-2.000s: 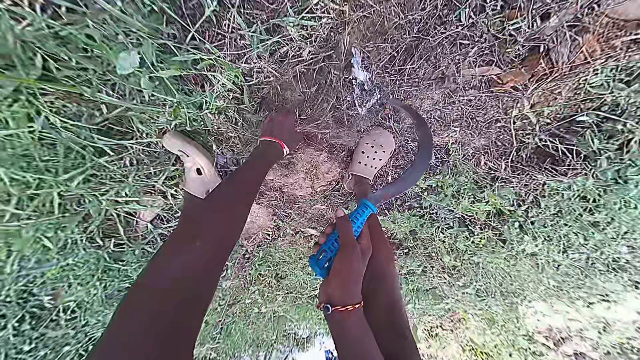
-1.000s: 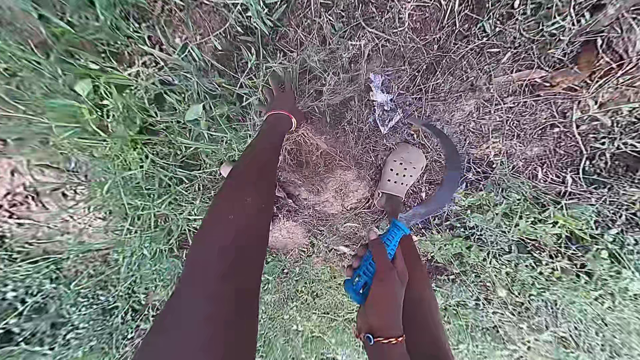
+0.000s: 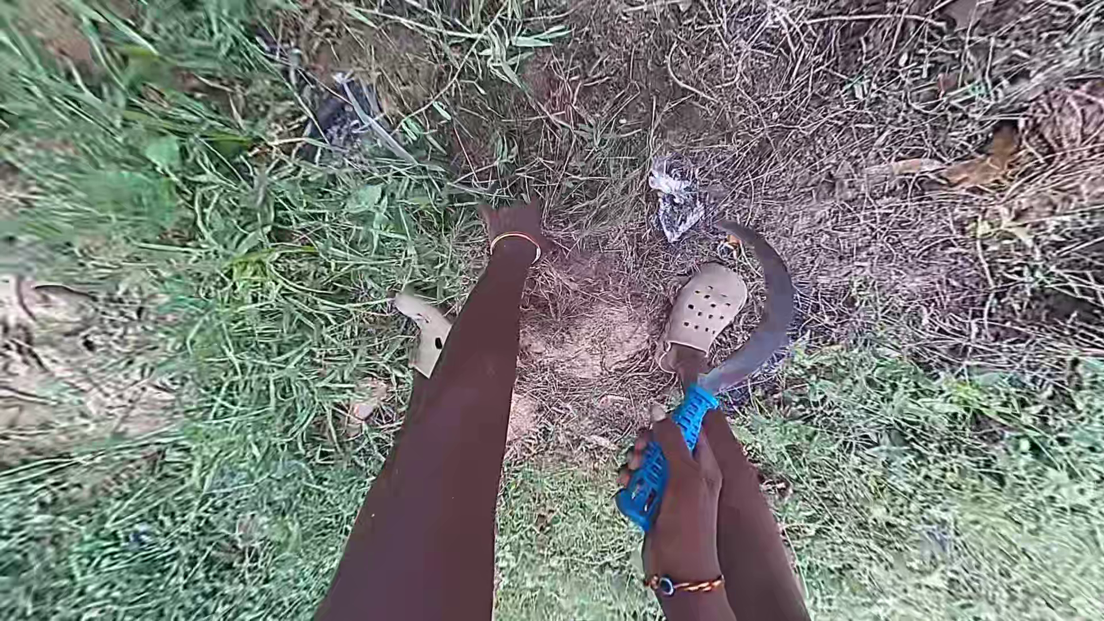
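My right hand (image 3: 681,483) is closed around the blue handle of a sickle (image 3: 770,302). Its dark curved blade arcs up and around the right side of a beige clog (image 3: 707,309) on my foot. My left hand (image 3: 511,222) reaches forward to the edge of the green grass (image 3: 371,216); its fingers are blurred among the stems, and whether they grip any cannot be told. Another beige clog (image 3: 429,338) shows partly behind my left forearm. Dry cut grass (image 3: 586,319) lies on the ground between the two clogs.
Crumpled clear plastic (image 3: 677,203) lies just beyond the right clog. Dry stems and roots (image 3: 862,198) cover the ground at the upper right, with brown dead leaves (image 3: 987,164) among them. A dark scrap (image 3: 345,116) sits in the grass at the upper left.
My left hand was spread over the grass with its fingers apart one second ago; now its fingers are down among the stems. The right hand keeps hold of the sickle. The view has shifted.
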